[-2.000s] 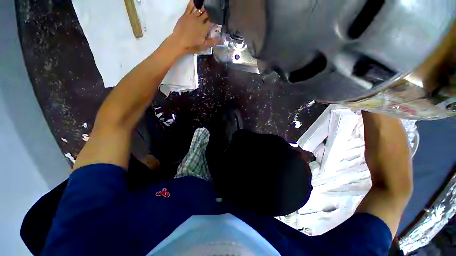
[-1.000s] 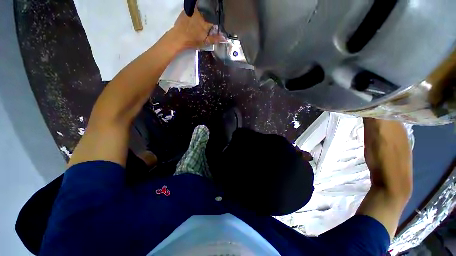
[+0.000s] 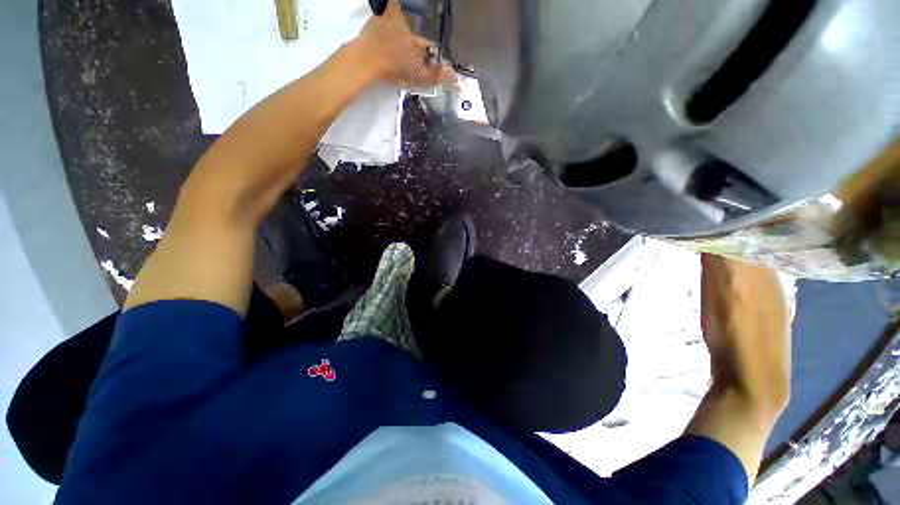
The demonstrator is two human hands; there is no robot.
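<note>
The large grey motor of the cloth cutting machine [image 3: 632, 89] fills the upper right, close to the camera. Its shiny base plate [image 3: 468, 105] shows below and left of the motor. The white fabric lay [image 3: 237, 74] is at the upper left, with smaller stacked plies [image 3: 367, 133] at its near edge. My left hand [image 3: 403, 54] lies on the fabric edge beside the base plate, fingers pointing right; the machine partly covers it, so its grip is unclear. My right forearm reaches up behind the motor, and that hand is hidden.
A yellow-brown strip [image 3: 286, 18] lies on the lay. White scraps [image 3: 324, 212] are scattered on the dark speckled surface [image 3: 99, 118]. White cloth [image 3: 656, 335] is heaped at the right, beside my right forearm. A curved pale wall or edge [image 3: 30, 197] runs down the left.
The motor looks larger and lower in view. The lay and yellow-brown strip have shifted up and slightly right, with less of the strip showing. My left hand stays beside the base plate.
</note>
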